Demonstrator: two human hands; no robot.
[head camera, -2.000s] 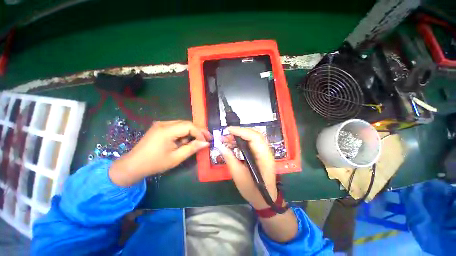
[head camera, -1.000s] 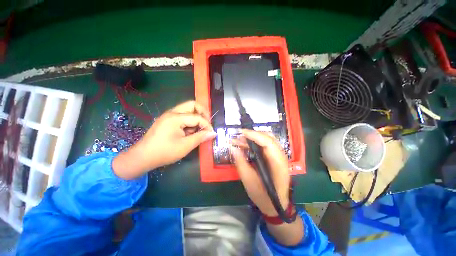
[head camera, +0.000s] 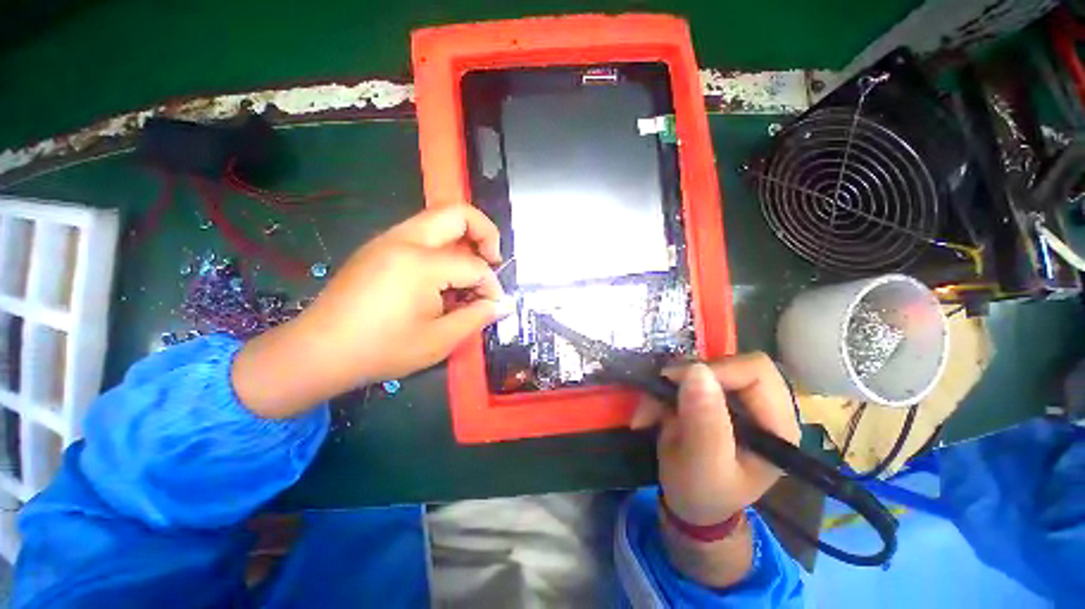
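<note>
An open tablet (head camera: 589, 179) with a large grey panel lies inside a red foam frame (head camera: 440, 131). Its circuit board (head camera: 631, 315) is at the near end. My right hand (head camera: 720, 434) holds a black soldering iron (head camera: 637, 371), its tip pointing left over the board. My left hand (head camera: 399, 303) is pinched at the board's left edge, with a thin strand showing at the fingertips; what else it holds is too small to tell. A loose pile of small wired parts (head camera: 226, 297) lies left of my left hand.
A black block with red wires (head camera: 208, 149) is at the back left, and a white celled tray (head camera: 89, 280) at the far left. At the right are a black fan (head camera: 839, 196), a white cup (head camera: 821, 333) on tan cardboard (head camera: 970, 357) and a blue sleeve (head camera: 1011, 500).
My right hand has moved right and back from the board's left part; the iron now lies flatter, pointing left. My left hand stays near the board's left edge. The view has shifted and come closer.
</note>
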